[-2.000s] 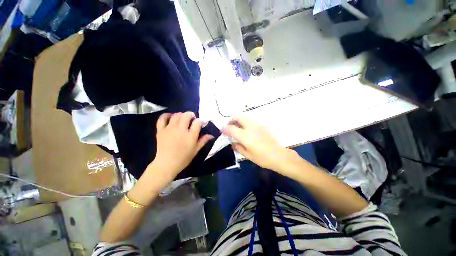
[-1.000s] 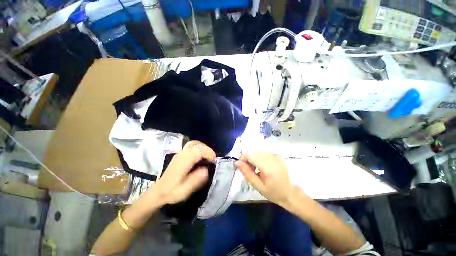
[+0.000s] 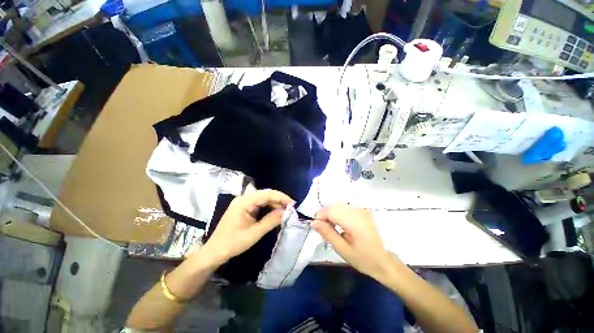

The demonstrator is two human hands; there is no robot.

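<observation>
A black garment [image 3: 254, 140] with white lining [image 3: 185, 182] lies in a loose heap on the table, left of the sewing machine's needle area. My left hand [image 3: 251, 221] pinches the garment's edge at the top of a white band [image 3: 290, 250] with dark stitch lines. My right hand [image 3: 352, 237] pinches the same edge a little to the right, with a short dark strip between the two hands. The white band hangs down over the table's front edge. The fingertips partly hide the held edge.
The off-white sewing machine [image 3: 417, 117] stands at right, with paper notes [image 3: 485, 133] and a blue clip [image 3: 546, 146] on its arm. A black phone [image 3: 501, 224] and dark cloth scrap [image 3: 466, 182] lie at right. Brown cardboard [image 3: 117, 156] covers the left.
The view has tilted up from the lap to the whole machine. The hands have gone from holding the black piece flat to pinching its edge, with the white band turned into view.
</observation>
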